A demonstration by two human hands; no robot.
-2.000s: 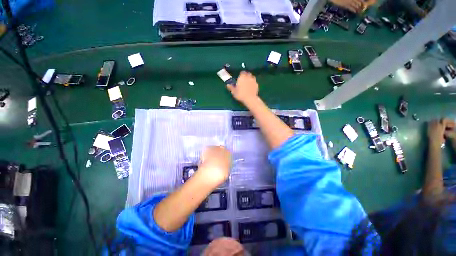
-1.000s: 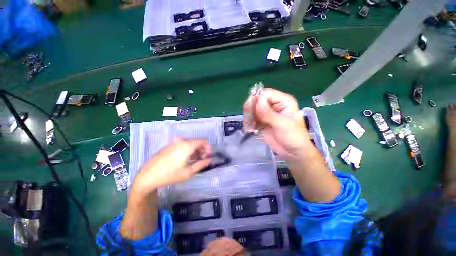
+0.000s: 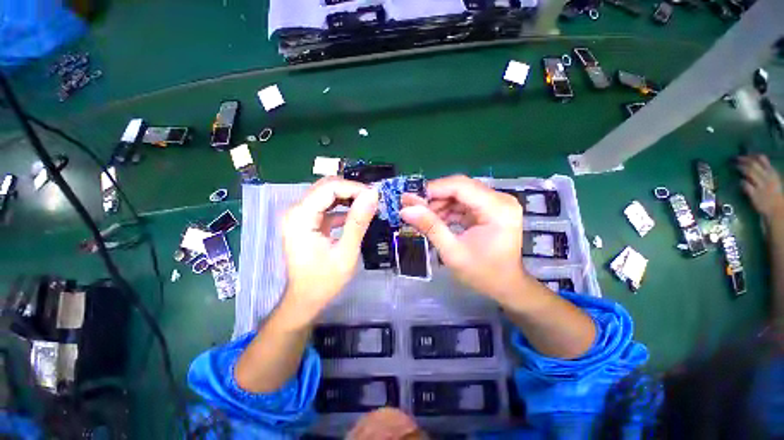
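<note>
My left hand (image 3: 322, 236) and my right hand (image 3: 473, 232) hold a small blue circuit board (image 3: 393, 199) between their fingertips, above the tray. A dark LCD screen module (image 3: 413, 256) with a bright edge hangs from the board's lower end. A black phone housing (image 3: 376, 249) shows behind it, partly hidden by my left hand. The translucent blister tray (image 3: 275, 301) lies below, with black phone housings (image 3: 451, 341) in its pockets.
Boards, screens and white squares (image 3: 271, 97) lie scattered across the belt. A pale metal post (image 3: 662, 99) slants at right. Stacked trays (image 3: 404, 39) stand across the belt. A cable (image 3: 86, 215) and black box-like items (image 3: 94, 326) are at left. Another person's hand (image 3: 760, 185) is far right.
My hands have come together over the tray. The board and hanging screen are now clearly visible between them. A dark piece now lies on the belt behind my left hand.
</note>
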